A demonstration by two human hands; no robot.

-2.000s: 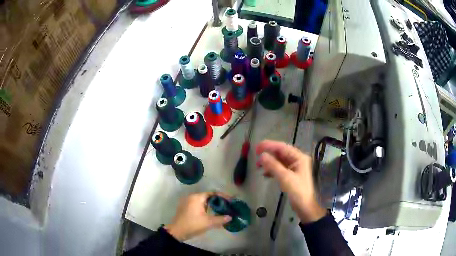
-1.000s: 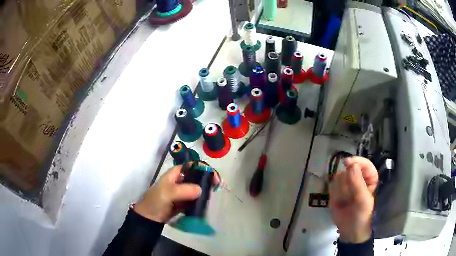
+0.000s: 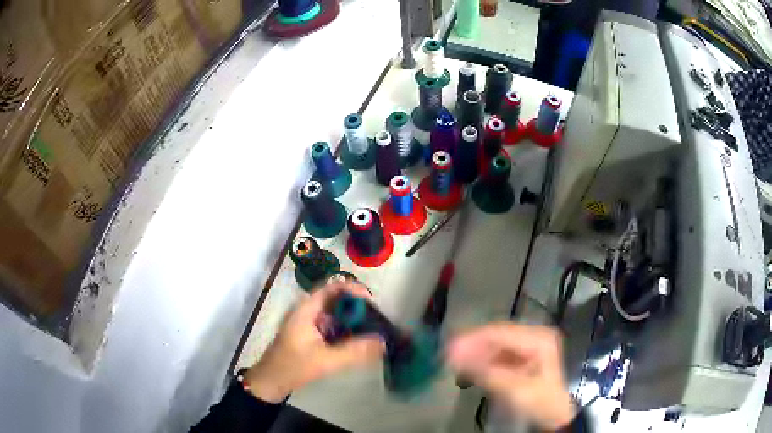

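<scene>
My left hand [image 3: 309, 342] holds a dark thread cone with a green base [image 3: 410, 364] above the white table, its top between thumb and fingers and its base tilted to the right. The cone is blurred. My right hand [image 3: 508, 364] is just right of the cone's base, blurred, with fingers curled and thumb near the fingertips. Whether it pinches a thread cannot be told. A screwdriver [image 3: 439, 296] lies behind the cone, partly hidden by it.
Many spare cones stand behind my hands, including a black one on a red base [image 3: 369, 238]. A slim metal tool [image 3: 430, 234] lies beside them. The sewing machine head [image 3: 690, 254] is at right. A brown carton [image 3: 102, 144] is at left beyond the white ledge [image 3: 212, 169].
My right hand has moved left from the machine to beside the cone. My left hand has tilted the cone so its base points right. The view has shifted slightly.
</scene>
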